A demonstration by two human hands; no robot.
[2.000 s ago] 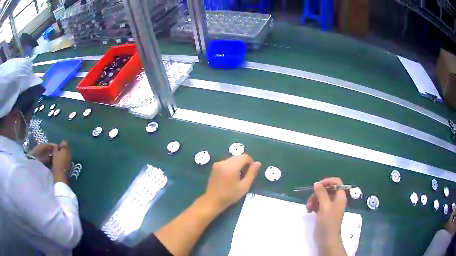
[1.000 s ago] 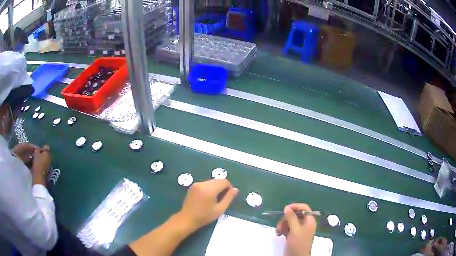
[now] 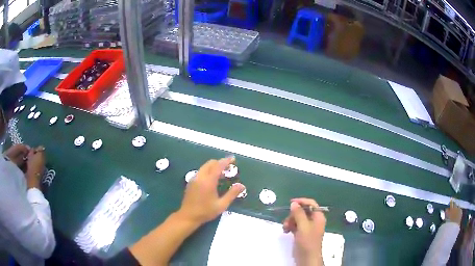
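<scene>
My left hand (image 3: 204,189) is above the row of round parts, thumb and fingers spread. One round part (image 3: 230,170) shows by its fingertips and another (image 3: 241,191) at the thumb tip; whether the thumb touches it is unclear. My right hand (image 3: 307,224) holds the tweezers (image 3: 317,209) nearly level, tip pointing left, just below a round part (image 3: 267,196). The tip is blurred, so I cannot tell if it carries anything. A white backing sheet (image 3: 250,241) lies below my hands, partly covered by my right hand.
A strip of arc pieces (image 3: 110,214) lies left. A coworker (image 3: 21,208) sits at far left; another person's arm (image 3: 442,241) reaches in at right. Metal posts (image 3: 134,67) stand beyond the row, near a red bin (image 3: 91,78) and small blue basin (image 3: 208,69).
My left hand has opened from closed fingers, and a round part now shows at its thumb. My right hand keeps the tweezers. The arm at right has reached further in. The view has shifted.
</scene>
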